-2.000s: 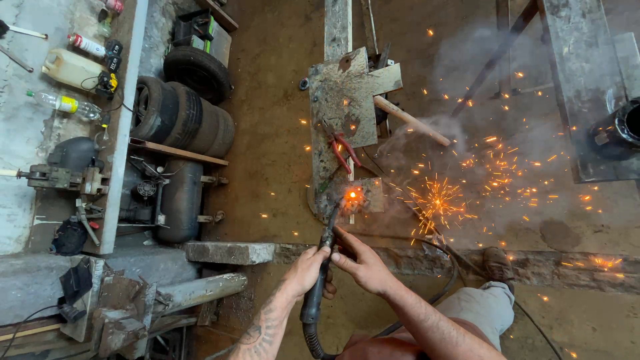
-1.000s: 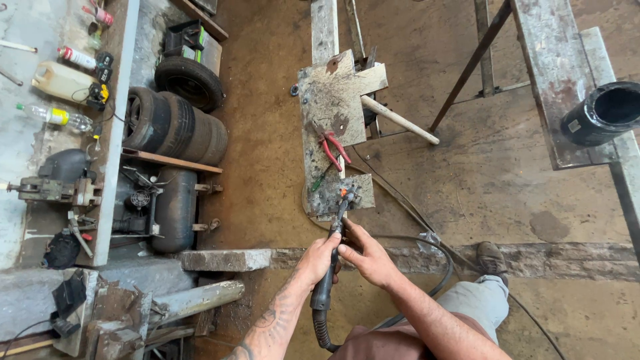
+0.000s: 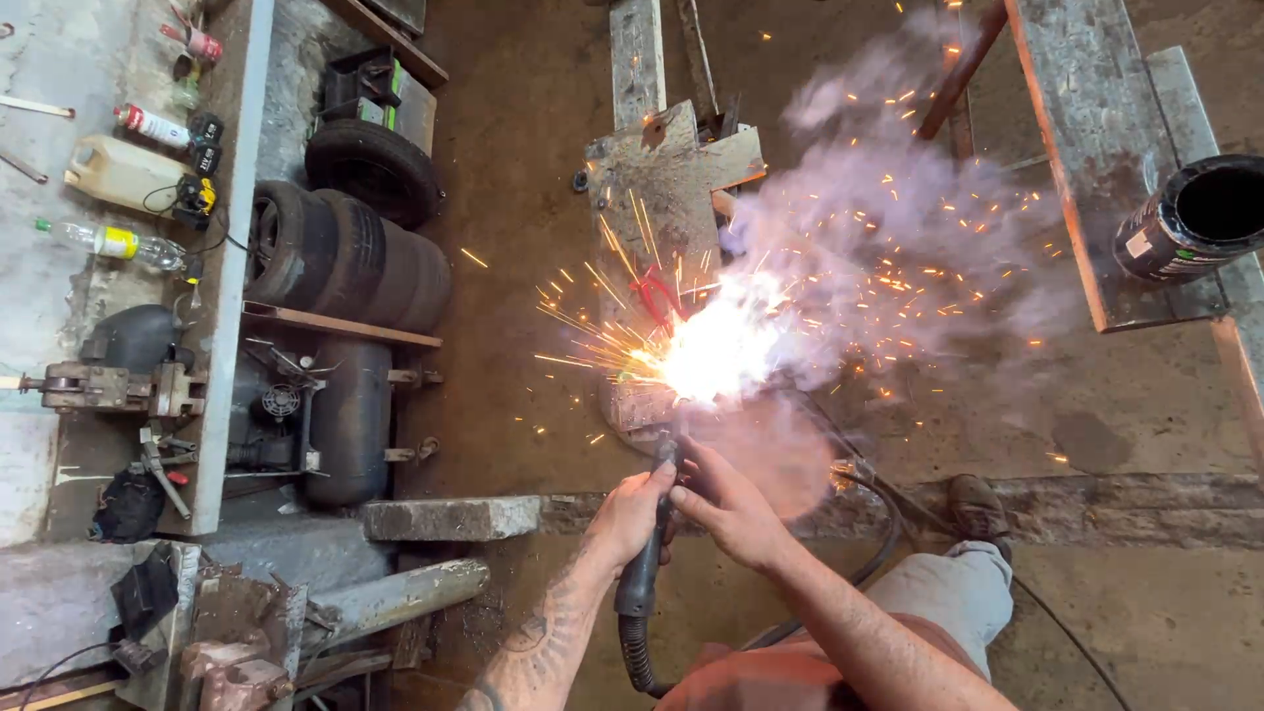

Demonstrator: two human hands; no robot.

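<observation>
My left hand (image 3: 632, 509) is closed around the black handle of a welding torch (image 3: 642, 573), its cable curving down from the rear end. Against the torch's front part, from the right, rests my right hand (image 3: 726, 504), fingers curled at the neck. At the torch tip a white glare with sparks and smoke hides the nozzle and the work under it. The glare lies over the near end of a stained metal plate (image 3: 652, 197). Red-handled pliers (image 3: 656, 296) lie on the plate just beyond the glare.
To the right, a black can (image 3: 1185, 217) stands on a metal beam (image 3: 1096, 128). Tyres (image 3: 341, 252) and a dark tank (image 3: 349, 425) sit under the left workbench (image 3: 232, 257), which carries bottles and a bench vise (image 3: 109, 385). A cable trails beside my shoe (image 3: 978, 504).
A bright arc, sparks and thick smoke have appeared at the torch tip, where one second ago only a small orange glow showed. Both hands stay on the torch.
</observation>
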